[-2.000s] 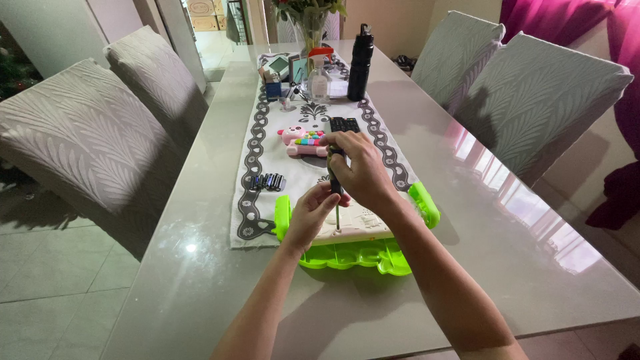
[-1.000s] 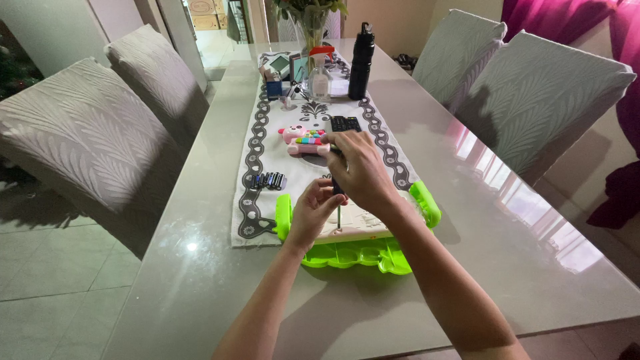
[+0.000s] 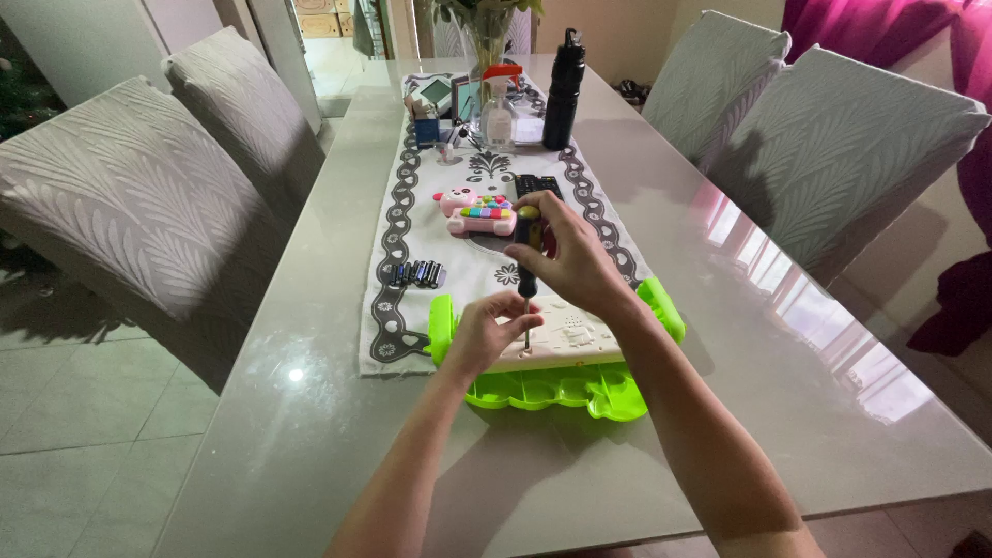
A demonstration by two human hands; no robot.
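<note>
A screwdriver with a black and yellow handle stands upright, its tip at a hole near the front edge of a white plastic toy housing. Around the handle, by its top, are the fingers of my right hand. My left hand pinches the metal shaft low down, just above the housing. Bright green plastic parts lie along the front and at both ends of the housing. A pink animal toy with coloured keys lies behind my hands.
Several batteries lie on the patterned table runner. Farther back are a black tray-like object, a black bottle, a spray bottle, a blue box and a glass vase. Padded chairs flank the table.
My right hand has opened its grip somewhat, so more of the screwdriver handle shows. My left hand's fingers have moved from around the lower handle to the metal shaft.
</note>
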